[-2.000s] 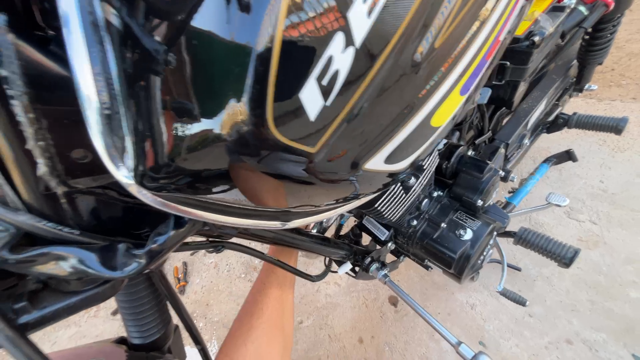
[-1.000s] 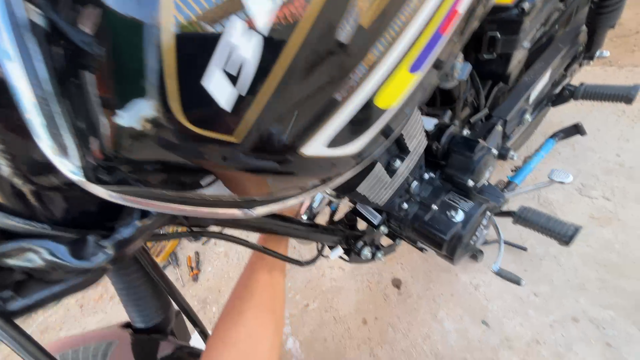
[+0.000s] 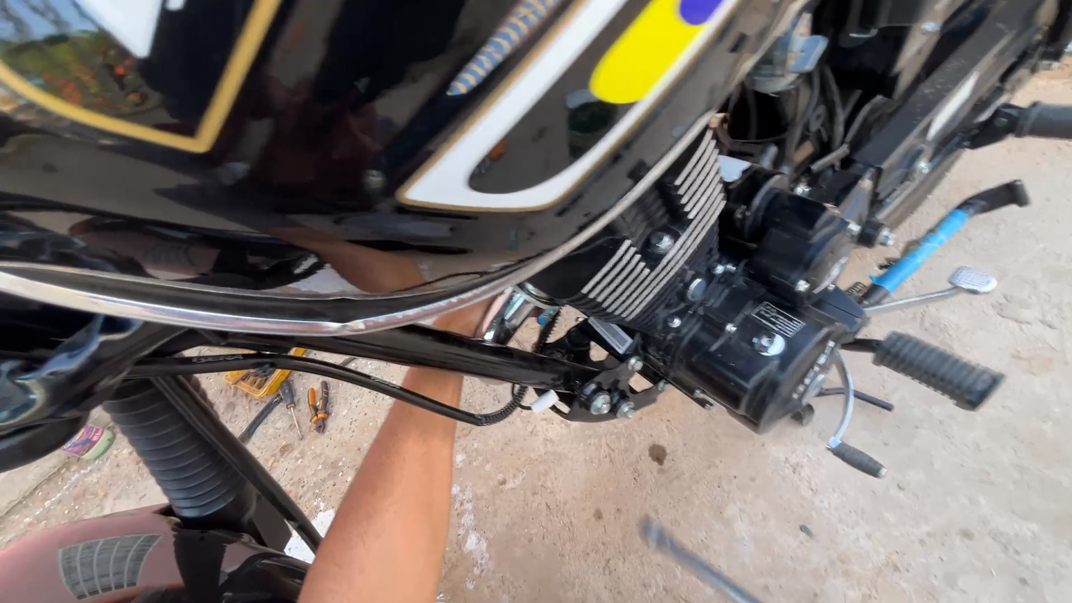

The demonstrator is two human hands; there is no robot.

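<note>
From the bottom edge my left forearm reaches up behind the black frame tube (image 3: 394, 345) of a motorcycle. Only a small part of my left hand (image 3: 476, 318) shows, between the tube and the fuel tank (image 3: 335, 193), beside a chrome part (image 3: 505, 320); its fingers are hidden. My right hand is out of view. A blurred metal rod tool (image 3: 695, 561) enters at the bottom edge, right of the forearm, apart from the motorcycle. The engine mount bracket with bolts (image 3: 600, 403) lies at the lower end of the tube, next to the finned engine (image 3: 670, 260).
Pliers (image 3: 319, 407), a screwdriver (image 3: 290, 402) and a yellow case (image 3: 260, 377) lie on the concrete ground. A front fork boot (image 3: 180, 444) and fender (image 3: 117, 553) stand at lower left. A footpeg (image 3: 938, 368), gear lever (image 3: 858, 459) and blue-wrapped stand (image 3: 921, 251) stick out at right.
The metal rod tool was at the bracket bolt two seconds ago, was out of sight one second ago, and now shows at the bottom edge, away from the bolt. The view has moved closer.
</note>
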